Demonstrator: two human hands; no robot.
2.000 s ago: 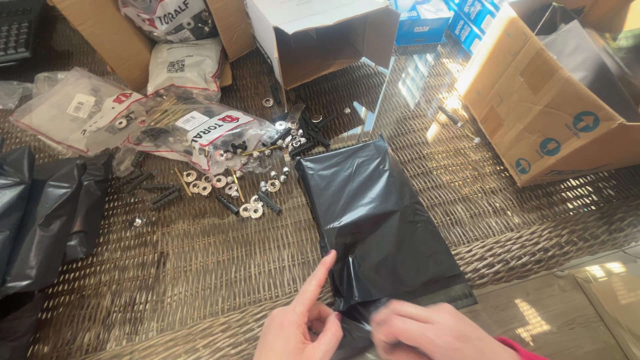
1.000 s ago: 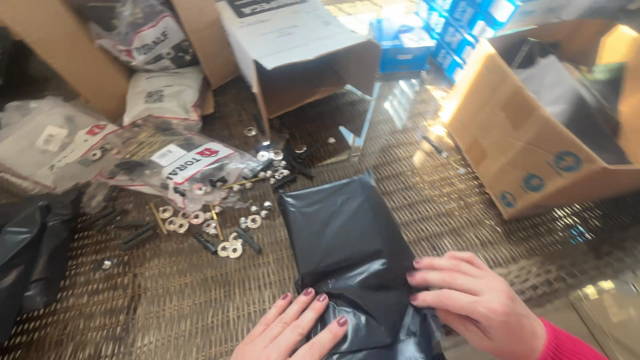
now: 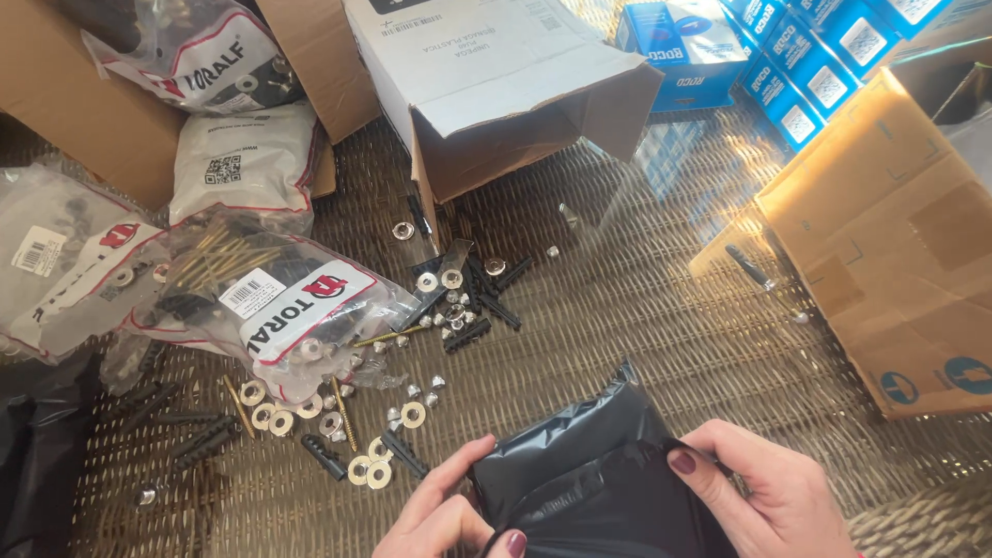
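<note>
A black plastic bag (image 3: 589, 480), folded around something flat-sided, is held between both hands at the lower middle of the head view. My left hand (image 3: 457, 504) grips its left side, thumb on top and forefinger along the edge. My right hand (image 3: 759, 480) pinches the right edge between thumb and fingers. Beyond the bag, on the glass-topped wicker table (image 3: 659, 325), lie loose metal washers (image 3: 378, 474), black wall plugs (image 3: 324, 457), brass-coloured screws (image 3: 342, 415) and small cap nuts (image 3: 432, 399). A torn clear bag of hardware (image 3: 287, 310) lies just behind them.
An open white carton (image 3: 496, 70) stands at the back, with blue boxes (image 3: 690, 62) beside it. A brown cardboard box (image 3: 891, 256) is at right. More hardware bags (image 3: 240, 163) and another cardboard box (image 3: 77, 101) are at upper left. Black plastic (image 3: 39, 457) lies at far left.
A second ago both hands lay spread on the black bag; now their fingers hold its sides, and the bag looks folded shorter. The view has moved closer.
</note>
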